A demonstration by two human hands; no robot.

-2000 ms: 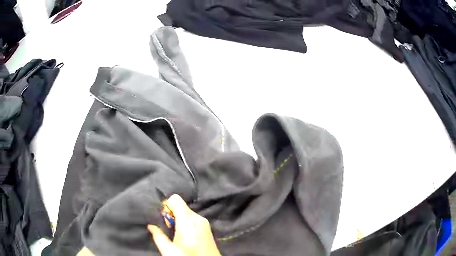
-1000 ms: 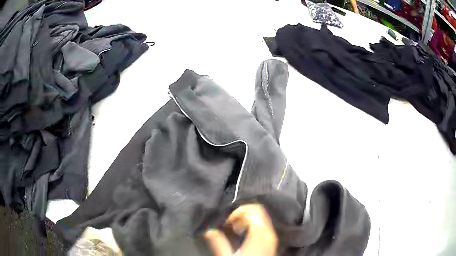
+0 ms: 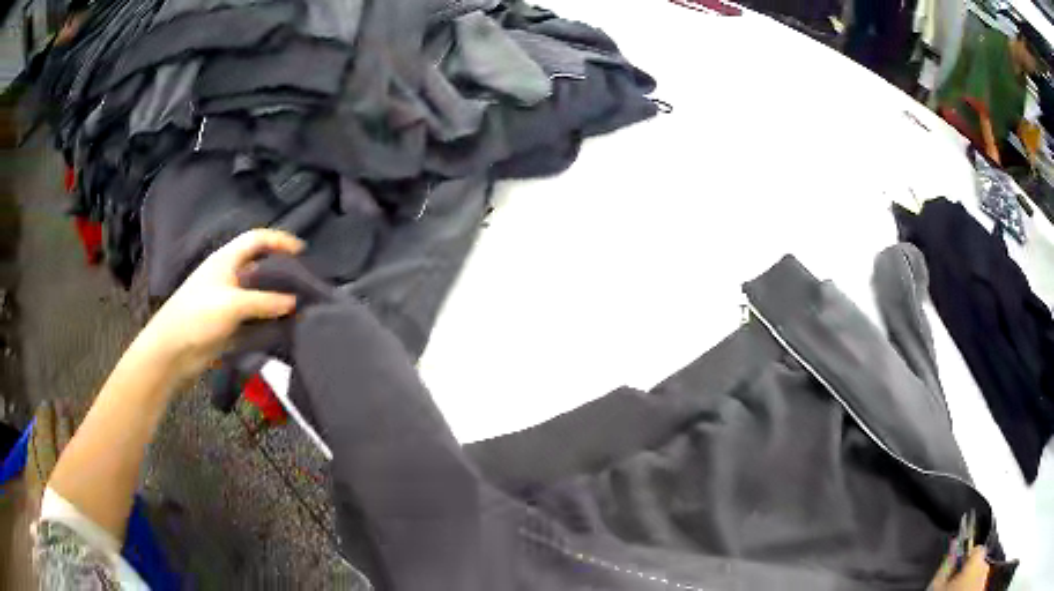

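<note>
A dark grey zip jacket (image 3: 740,462) lies spread over the near part of the white table (image 3: 624,266). Its whitish zipper line (image 3: 832,387) runs along the right part. My left hand (image 3: 225,306) grips one end of a grey sleeve (image 3: 381,444) and holds it up at the left, past the table edge. My right hand (image 3: 965,574) is at the bottom right, cut off by the frame edge, closed around small silver-bladed snips (image 3: 962,540) whose tips point up over the jacket.
A large pile of dark grey garments (image 3: 381,92) lies at the upper left. A black garment (image 3: 994,323) lies at the right. Speckled floor (image 3: 249,496) and some red items show at the left. Shelves with fabric (image 3: 982,69) stand at the upper right.
The view has swung to the left. My left hand has come into view, holding up the sleeve at the left. My right hand now appears at the bottom right.
</note>
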